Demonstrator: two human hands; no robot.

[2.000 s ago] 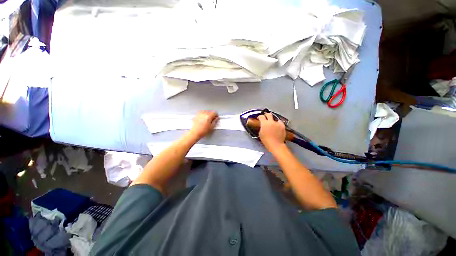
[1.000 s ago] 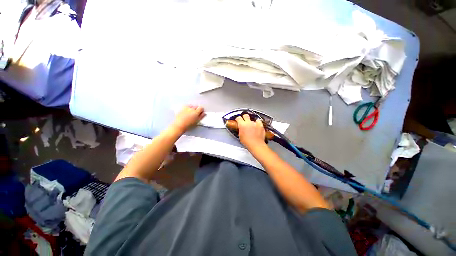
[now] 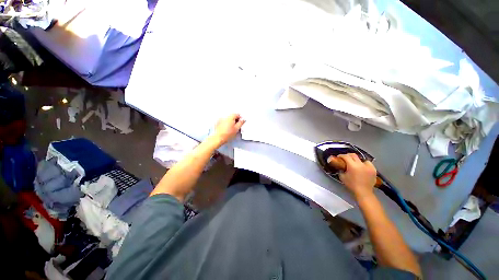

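A long white collar piece (image 3: pixel 282 141) lies flat on the pale ironing table. My left hand (image 3: pixel 228 128) is at its left end, fingers bent together at the cloth; glare hides whether they pinch it. My right hand (image 3: pixel 357 172) is closed on the brown handle of the steam iron (image 3: pixel 335 159), whose metal plate rests at the right end of the piece. The finished stack (image 3: pixel 290 179) of white curved strips lies nearer my body, along the table edge.
An unpressed pile (image 3: pixel 361 98) of white cloth lies beyond the piece. Red-and-green scissors (image 3: pixel 446 171) and a thin white marking pen (image 3: pixel 415 161) lie at the right. A blue hose (image 3: pixel 421 223) runs from the iron to the lower right. A blue bundle (image 3: pixel 85 158) and clothes are on the floor.
The view has turned, so the table now slants down to the right. The iron in my right hand has slid from mid-piece to its right end. My left hand remains at the left end.
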